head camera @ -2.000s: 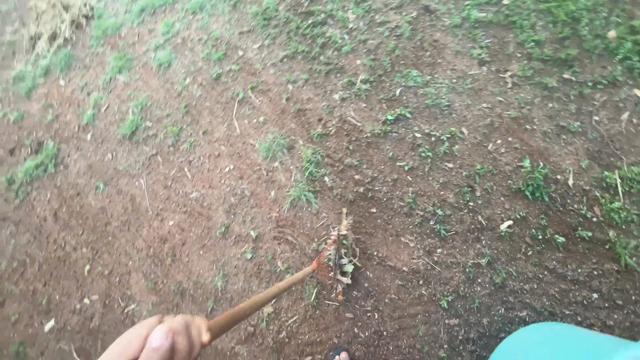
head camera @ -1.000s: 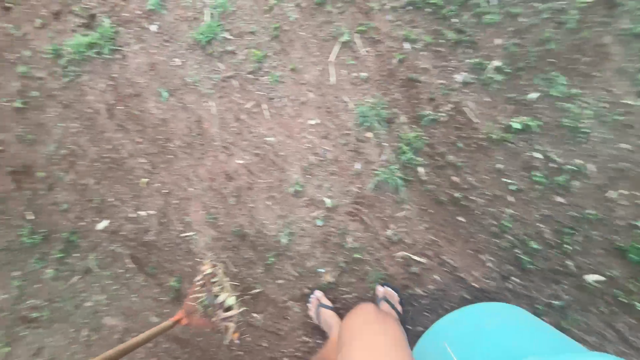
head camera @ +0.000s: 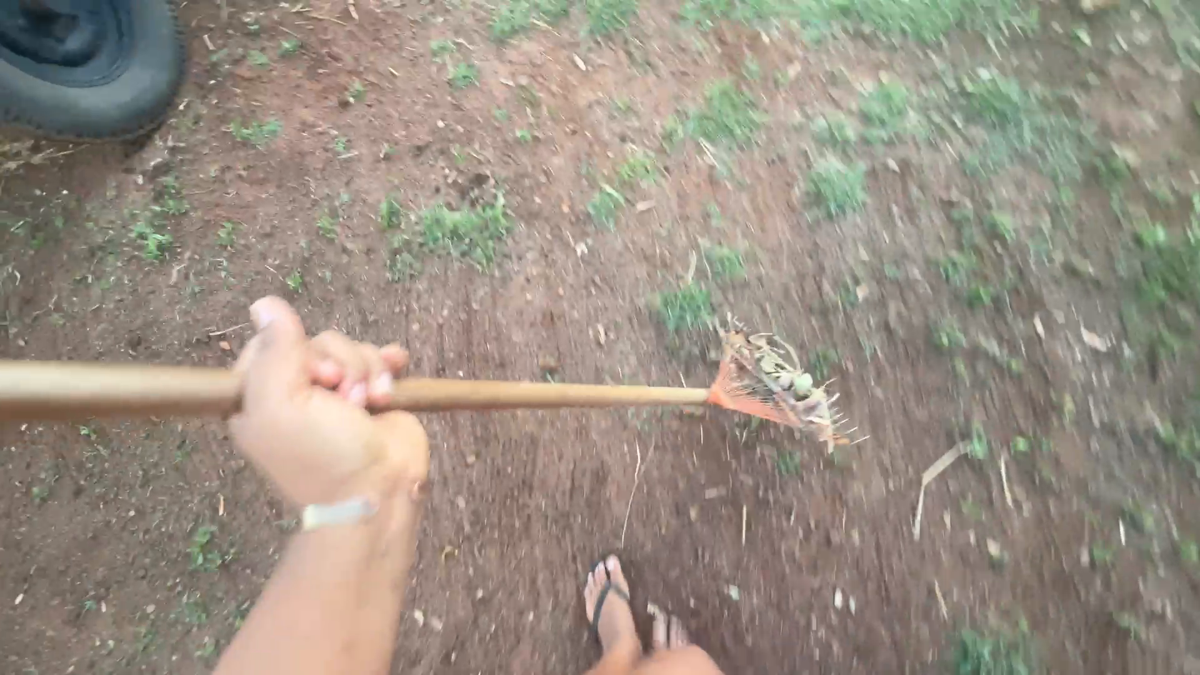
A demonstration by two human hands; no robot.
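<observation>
My left hand (head camera: 323, 403), with a pale band at its wrist, is closed around the wooden handle (head camera: 553, 395) of a rake. Its handle runs nearly level across the view from the left edge. At the far end is the rake's orange fan-shaped head (head camera: 745, 394), right of my hand. Dry leaves and plant bits (head camera: 787, 375) are caught on its tines. Whether the head touches the soil, I cannot tell. My right hand is not in view.
A black tyre (head camera: 103, 89) stands at the upper left. Brown soil (head camera: 525, 487) bears grass tufts (head camera: 464, 230), twigs and dry leaves. My foot in a flip-flop (head camera: 609, 600) is at the bottom, the other partly hidden.
The view has shifted; a tyre and my left hand now show. The rake's handle, slanted before, lies nearly level, with its debris-laden head right of my feet rather than left of them.
</observation>
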